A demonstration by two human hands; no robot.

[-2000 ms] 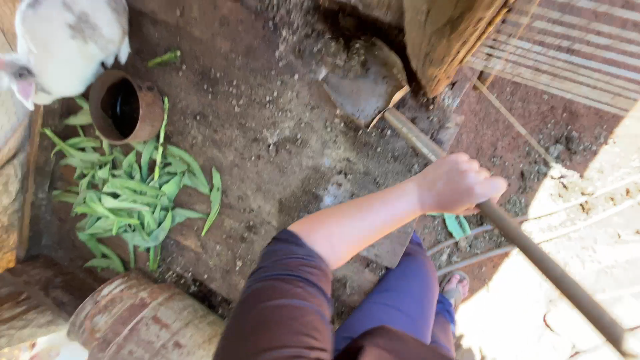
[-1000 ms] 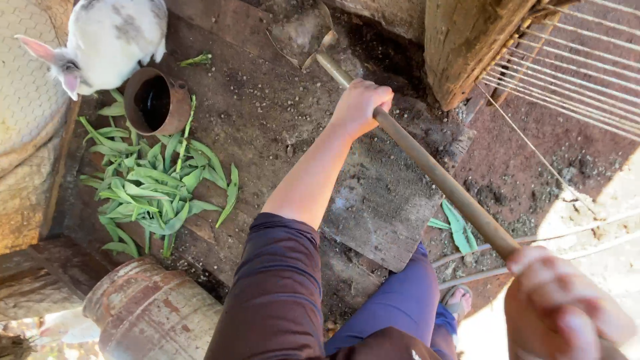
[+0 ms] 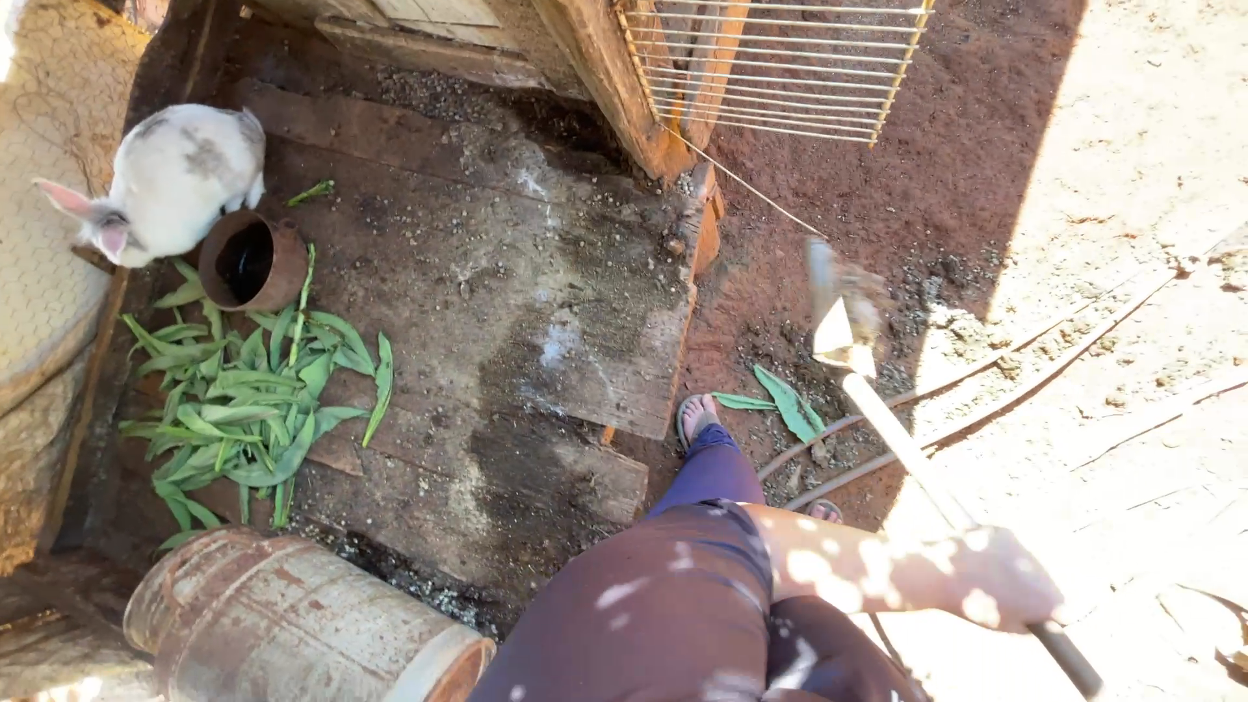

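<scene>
My left hand [image 3: 1009,582] is closed around the wooden handle of a shovel [image 3: 902,429] at the lower right. The motion-blurred metal blade [image 3: 834,331] is over the dirt, beyond the edge of the boards, with some dark material beside it. My right hand is outside the frame. Dark manure-like droppings [image 3: 624,249] are scattered on the wooden floor [image 3: 439,253]. A white and grey rabbit [image 3: 185,175] sits at the upper left beside a round rusty pot [image 3: 252,260] with dark contents. Long green leaves [image 3: 244,400] lie heaped below the pot.
A rusty metal milk can [image 3: 302,624] lies at the lower left. A wooden post [image 3: 624,88] and a barred rack [image 3: 780,68] stand at the top. My sandalled foot [image 3: 698,417] is by the boards' edge, near loose leaves [image 3: 788,405] and long thin poles or hoses [image 3: 975,419].
The shovel blade has swung from the boards near the post to the dirt on the right. My left hand has moved right with the handle; my right hand has left the view.
</scene>
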